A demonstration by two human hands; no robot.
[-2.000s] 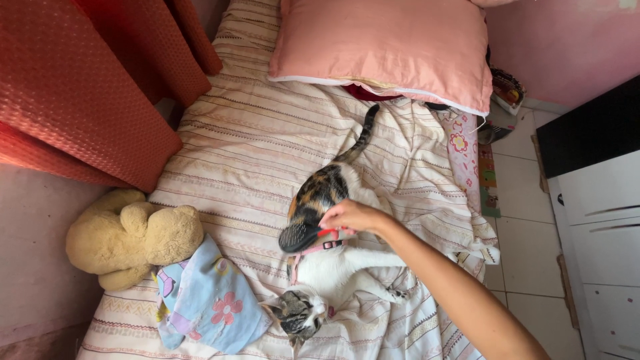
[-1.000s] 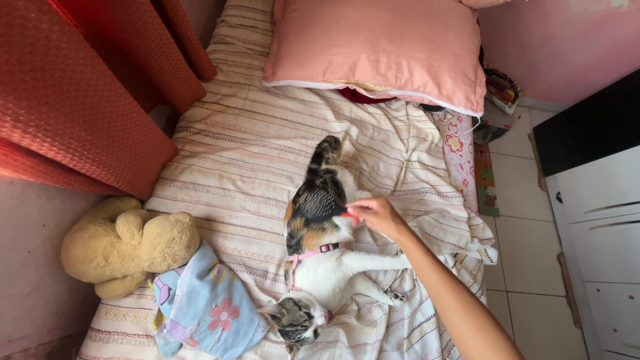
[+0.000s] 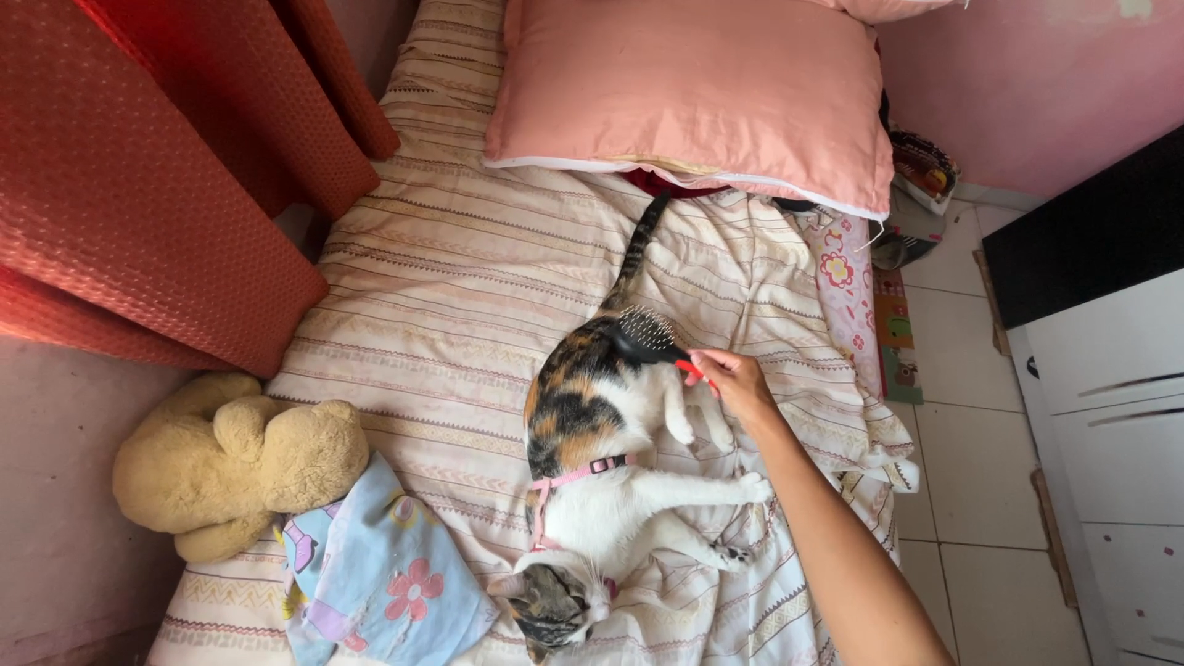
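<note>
A calico cat (image 3: 578,398) in a pink harness (image 3: 585,470) lies on its side on a striped bedsheet (image 3: 416,305), head toward the bottom of the view and tail stretched toward the pillow. My right hand (image 3: 735,379) grips the red and black handle of a pin brush (image 3: 647,335). The brush head is at the cat's rump, with its pins facing up toward the camera. Both of the cat's front legs reach right, one paw close to my forearm. My left hand is out of view.
A pink pillow (image 3: 684,83) lies at the top of the bed. At the left are a tan plush toy (image 3: 250,453), a blue flowered cloth (image 3: 398,573) and red curtains (image 3: 166,166). Right of the bed are floor tiles (image 3: 971,462) and a white drawer cabinet (image 3: 1119,444).
My right hand has moved the brush from the cat's midsection toward its rump. The brush's pins now face up. The cat's tail, curled a second ago, is stretched out.
</note>
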